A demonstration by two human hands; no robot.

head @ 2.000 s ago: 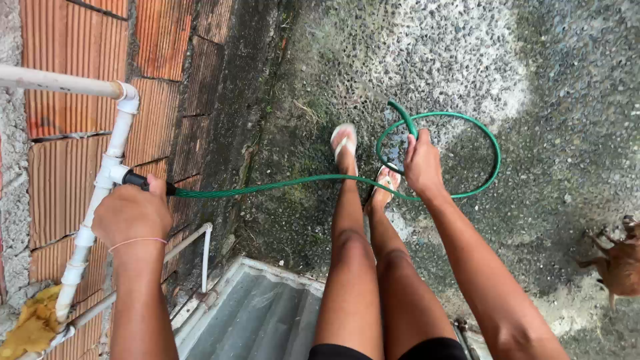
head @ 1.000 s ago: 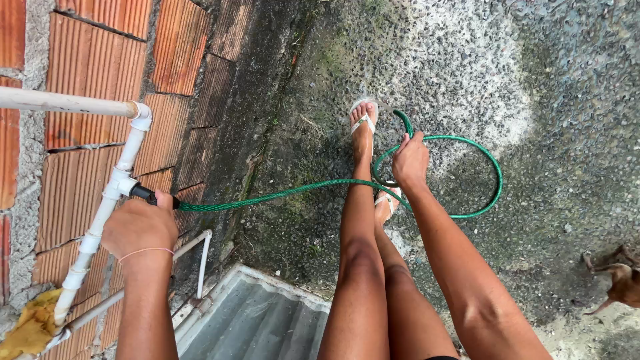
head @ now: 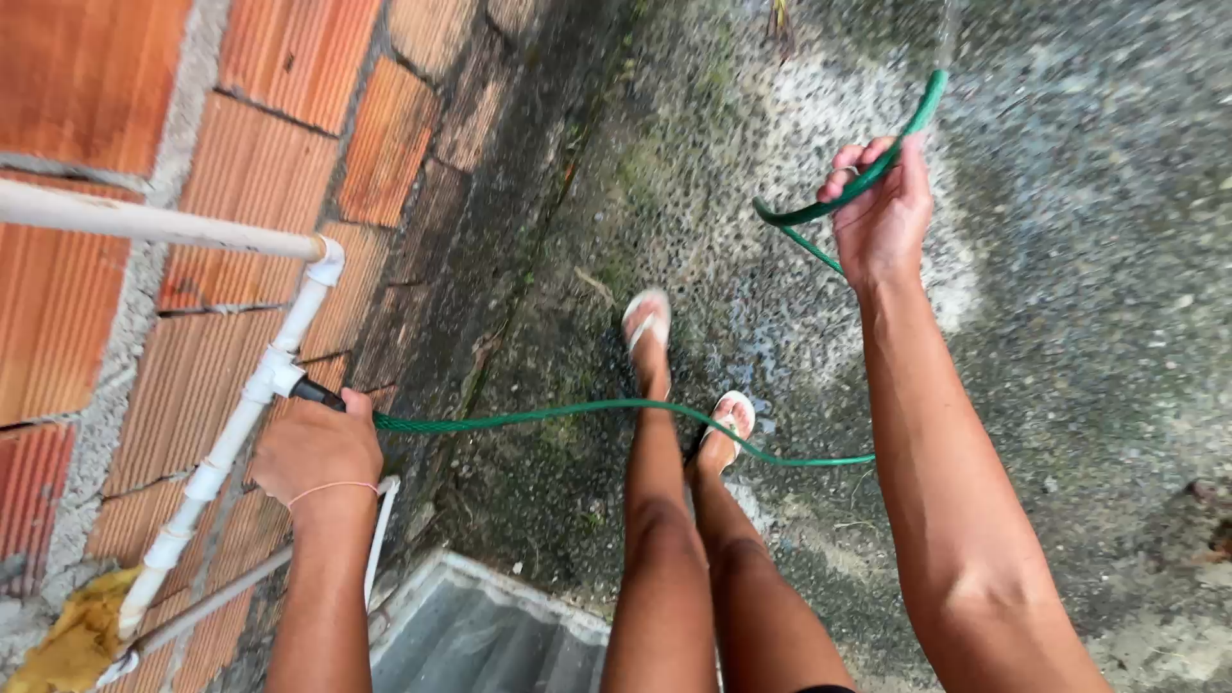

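Observation:
A green hose (head: 539, 414) runs from a black fitting (head: 316, 393) on a white PVC pipe tee, across in front of my legs, to the right. My left hand (head: 322, 448) grips the hose end at the black fitting, beside the tee. My right hand (head: 881, 207) holds the hose near its free end, which curves upward past my fingers; a faint stream of water seems to leave the tip. Part of the hose is hidden behind my right forearm. The white pipe (head: 231, 433) stands off the brick wall.
A hollow-brick wall (head: 260, 154) rises at the left. Yellow material (head: 72, 630) surrounds the lower pipe. A corrugated sheet in a pale frame (head: 481, 626) lies at the bottom, beside my legs. The rough concrete ground (head: 1078, 318) is partly wet. My feet wear white flip-flops (head: 647, 318).
My right hand has moved up and to the right with the hose's free end, and the loop has opened out. My left hand remains at the black fitting. The view has shifted.

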